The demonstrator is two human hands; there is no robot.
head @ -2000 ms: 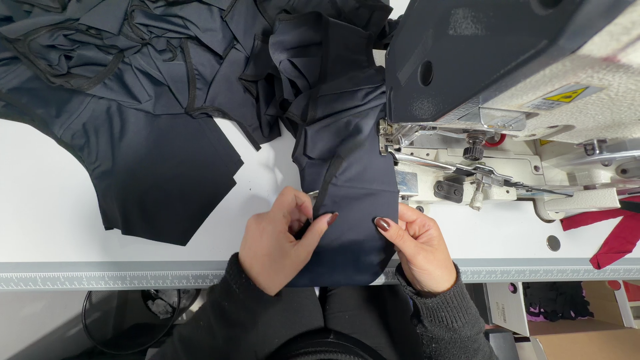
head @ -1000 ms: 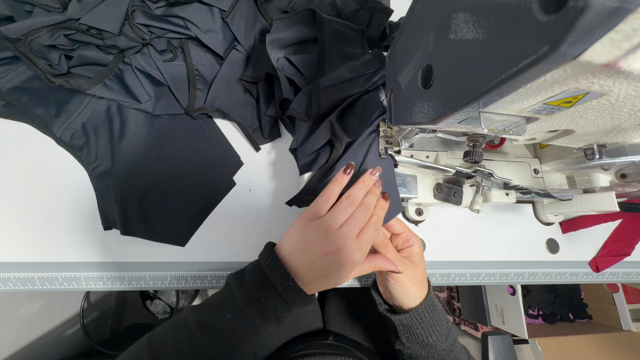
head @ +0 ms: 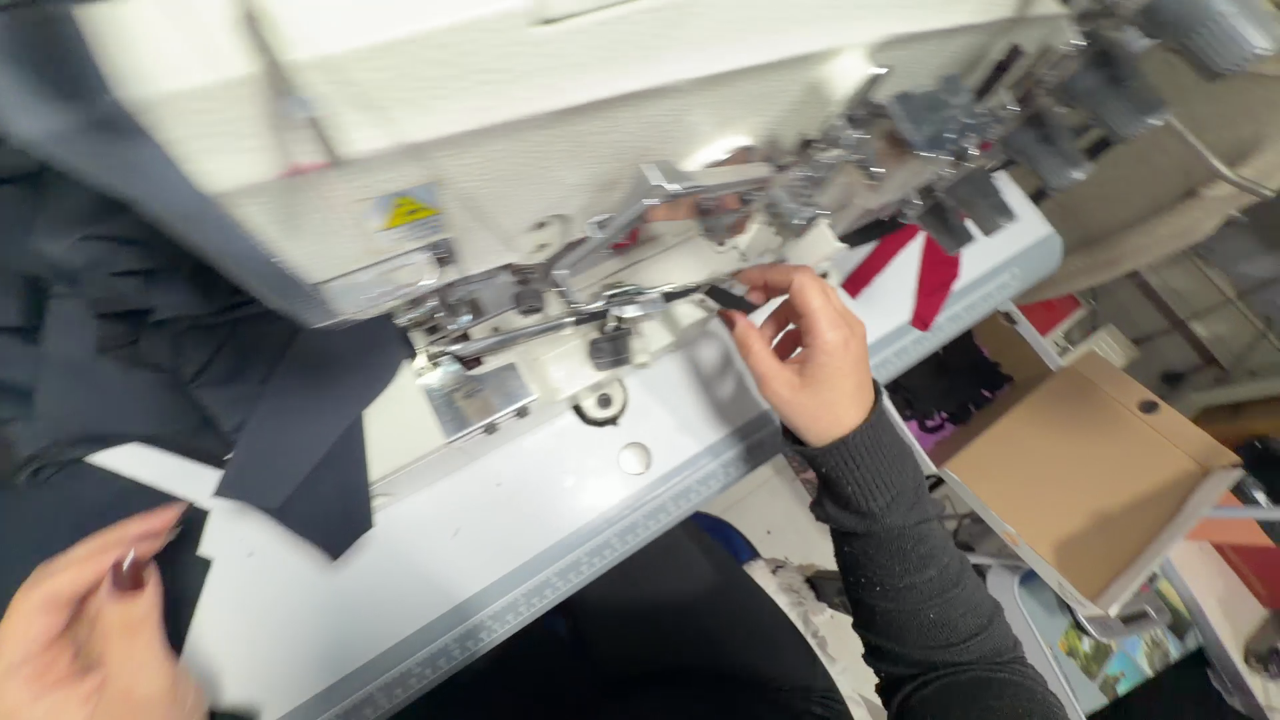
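Note:
Thumb and forefinger of my right hand [head: 805,350] pinch a black fabric strip [head: 730,299] at the metal binding guide [head: 630,300] of the white sewing machine [head: 560,130]. At the lower left, my left hand [head: 100,610] is blurred, with thumb and forefinger close together beside the dark navy fabric [head: 300,440]; whether it holds an edge of cloth cannot be told. That fabric reaches up to the presser foot area [head: 425,345], where the machine head hides part of it. More dark fabric [head: 110,330] is heaped to the left.
A ruler strip [head: 560,560] runs along the front edge of the white table [head: 520,500]. Red fabric strips [head: 935,285] lie at the table's right end. Below them stand a cardboard box [head: 1090,470] and black lacy cloth [head: 950,385].
My hands were together near the cloth at the machine; now they are far apart, the right at the guide with the black strip, the left over by the fabric. The view has swung right.

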